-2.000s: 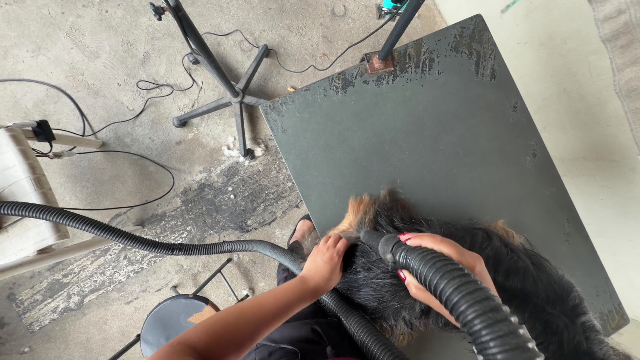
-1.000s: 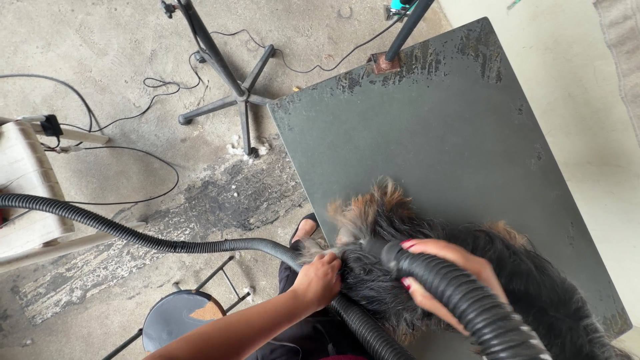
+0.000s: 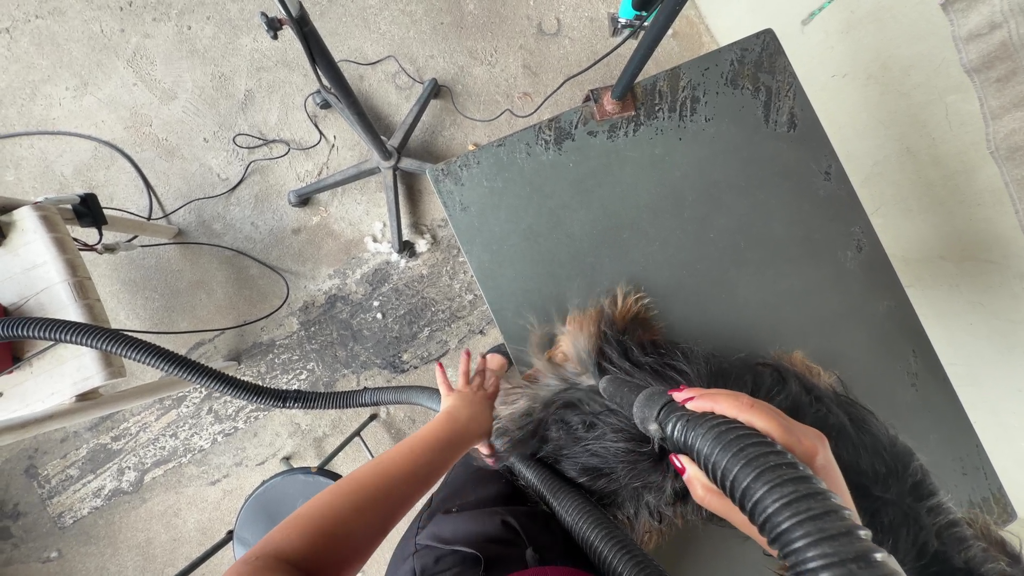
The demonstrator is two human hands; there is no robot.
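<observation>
A long-haired black and tan dog [image 3: 720, 376] is on the dark grooming table [image 3: 680, 216], toward its near edge, its coat ruffled around the head. My right hand [image 3: 760, 448] grips the ribbed black dryer hose [image 3: 744, 472] just behind its nozzle [image 3: 632, 400], which points into the fur of the dog's head and neck. My left hand [image 3: 470, 404] has its fingers spread beside the dog's face, at the left side of the table. It holds nothing that shows. Another stretch of hose passes under or behind my left wrist; whether they touch I cannot tell.
A black wheeled stand [image 3: 390, 156] is on the concrete floor behind the table, with cables around it. A round stool [image 3: 280, 500] stands at lower left, a pale woven chair [image 3: 60, 296] at far left. A black post [image 3: 644, 52] rises from the table's far edge.
My left hand was at the dog's head with fingers bent; now it is farther left with fingers spread. The nozzle remains at the dog's coat in my right hand.
</observation>
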